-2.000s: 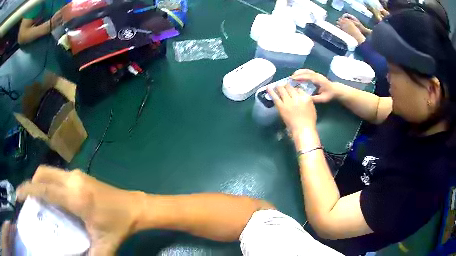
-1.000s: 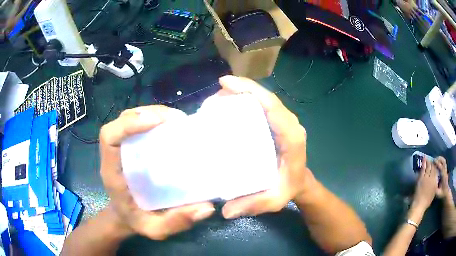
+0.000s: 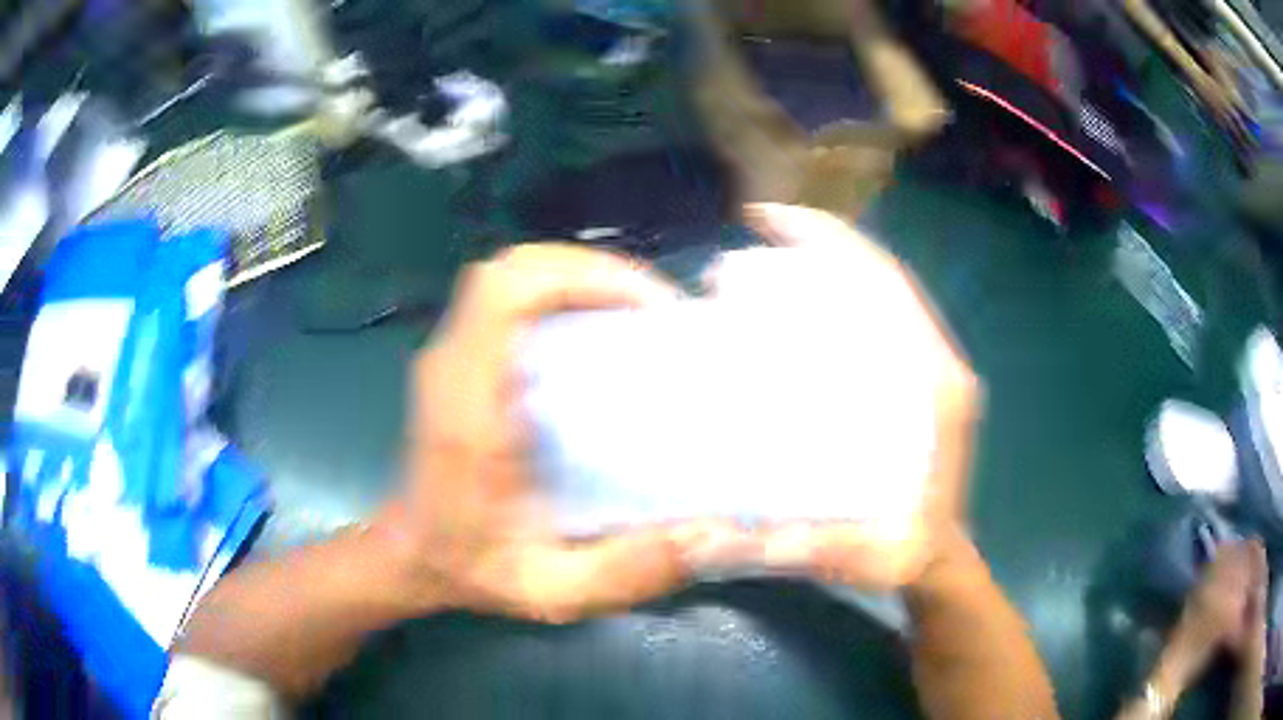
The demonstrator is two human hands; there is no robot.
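A white, overexposed oblong unit [image 3: 732,408] is held up in front of me above the green table, with its long side running left to right. My left hand [image 3: 486,436] grips its left end, fingers around the top and bottom edges. My right hand [image 3: 936,422] grips its right end in the same way. The view is blurred and the unit is washed out, so I cannot make out its details or any seam.
Blue and white printed sleeves [image 3: 127,408] lie at the left, with a sticker sheet [image 3: 232,197] behind them. An open cardboard box [image 3: 830,162] and a black oblong case [image 3: 633,197] are at the back. At right are a clear bag [image 3: 1161,296], a white cover [image 3: 1190,449] and another person's hands [image 3: 1227,605].
Two seconds ago one hand held a white item at lower left. Since one second ago, both hands still hold the unit; they and the background appear shifted right in view, and the picture is more blurred.
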